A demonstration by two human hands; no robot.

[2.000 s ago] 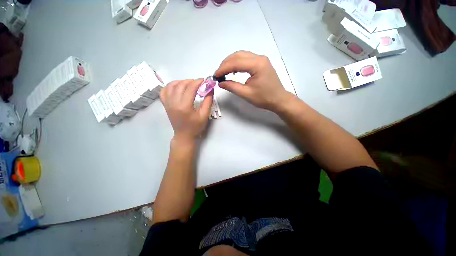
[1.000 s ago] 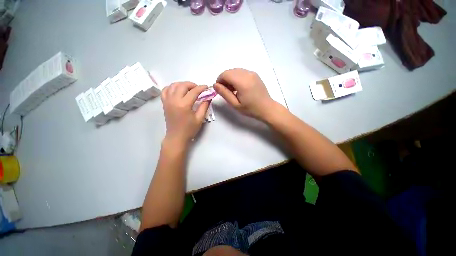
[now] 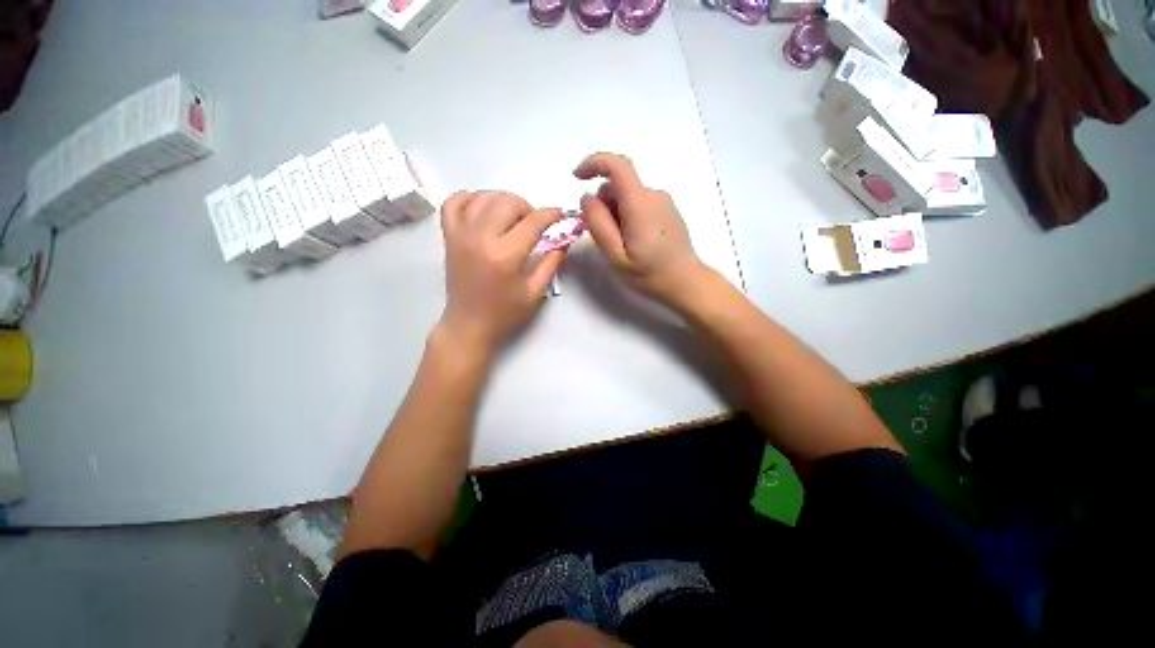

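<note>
A clear pink-purple bottle [image 3: 561, 233] is between my two hands over the middle of the table. My left hand [image 3: 492, 263] is shut on the bottle, with fingers and thumb around its body. My right hand [image 3: 637, 228] is at the other end of the bottle, thumb and a finger close to it and the index finger raised; whether it grips the bottle is hard to tell. Thin white sticks [image 3: 552, 287] show partly below my left hand, which hides the rest.
A slanting row of cartons [image 3: 317, 196] and a longer block [image 3: 120, 146] stand left. An open carton [image 3: 866, 247] and a carton pile [image 3: 887, 139] lie right, beside a dark red-brown cloth [image 3: 1013, 76]. Purple bottles [image 3: 593, 13] are at the far side. A yellow roll [image 3: 13, 365] is at the left edge.
The dark piece that my right hand held at the bottle's top two seconds ago no longer shows. My right index finger has lifted. The view has shifted, bringing more bottles and cloth into sight.
</note>
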